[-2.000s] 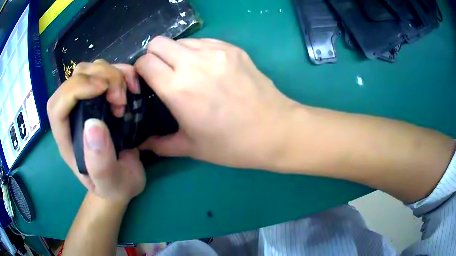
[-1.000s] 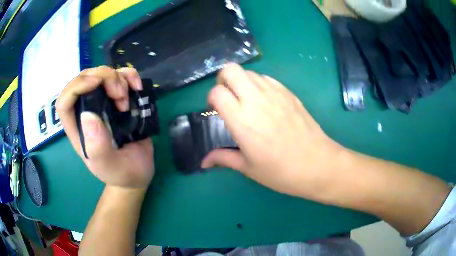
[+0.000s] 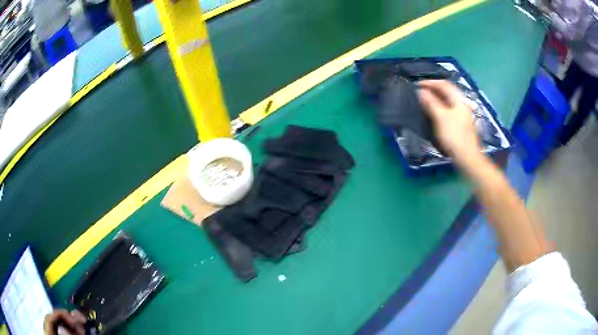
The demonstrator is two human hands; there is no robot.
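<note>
My right hand (image 3: 452, 121) is out at the right and holds a flat black plastic housing (image 3: 405, 110) by its edge, over the blue-rimmed parts bin (image 3: 408, 171). The bin has more black pieces in it. The held housing is blurred. My left hand (image 3: 65, 322) is small at the lower left, cut off by the bottom edge; only fingers show, with something dark beside them, and its hold cannot be made out. The black pin tray (image 3: 121, 281), with a shiny taped rim and tiny gold bits, lies just right of it.
An overlapping fan of black housings (image 3: 288, 190) lies mid-bench. Left of it a white ring (image 3: 220, 171) holding small bits sits on brown cardboard (image 3: 180, 201), by a yellow post (image 3: 197, 78). A white panel (image 3: 25, 298) is at lower left. A blue stool (image 3: 543, 118) and a person stand beyond the bin.
The view has swung right. My right hand has left the housing on the mat near the pin tray and moved to the bin, where it now holds a housing. My left hand is mostly out of frame.
</note>
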